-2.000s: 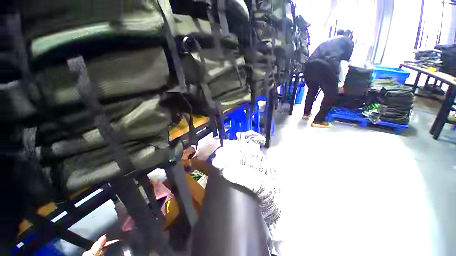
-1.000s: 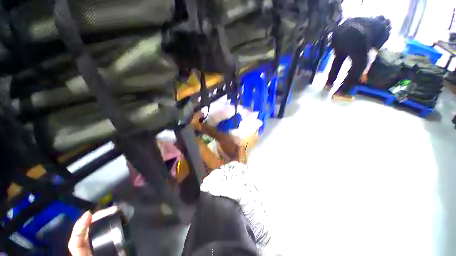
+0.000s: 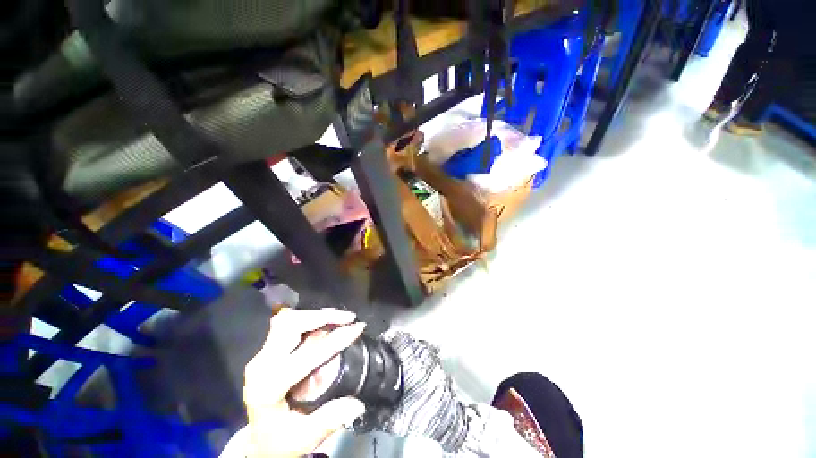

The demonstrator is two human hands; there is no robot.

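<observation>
My bare left hand (image 3: pixel 282 380) is at the lower centre, its fingers and thumb closed around the end of a short black cylinder (image 3: pixel 380 371) that looks like a flask or its lid. My right hand (image 3: pixel 425 385), in a grey-white striped knit glove, is against the cylinder's right side and holds it; its fingers are mostly hidden. A grey rounded surface, cut off by the bottom edge, shows below the hands; I cannot tell whether it is part of the flask.
Olive-green backpacks (image 3: pixel 242 125) lie on a black-framed rack with a wooden top (image 3: pixel 438 40). Below are a torn carton (image 3: pixel 497 210) with plastic and a blue item, pink material (image 3: pixel 335 207) and blue stools (image 3: pixel 546 85). A person's legs (image 3: pixel 747 76) show at upper right.
The view has tilted down towards the floor. My left hand has moved right with a black cylindrical piece and now meets my gloved right hand. The large dark surface by the glove no longer shows there.
</observation>
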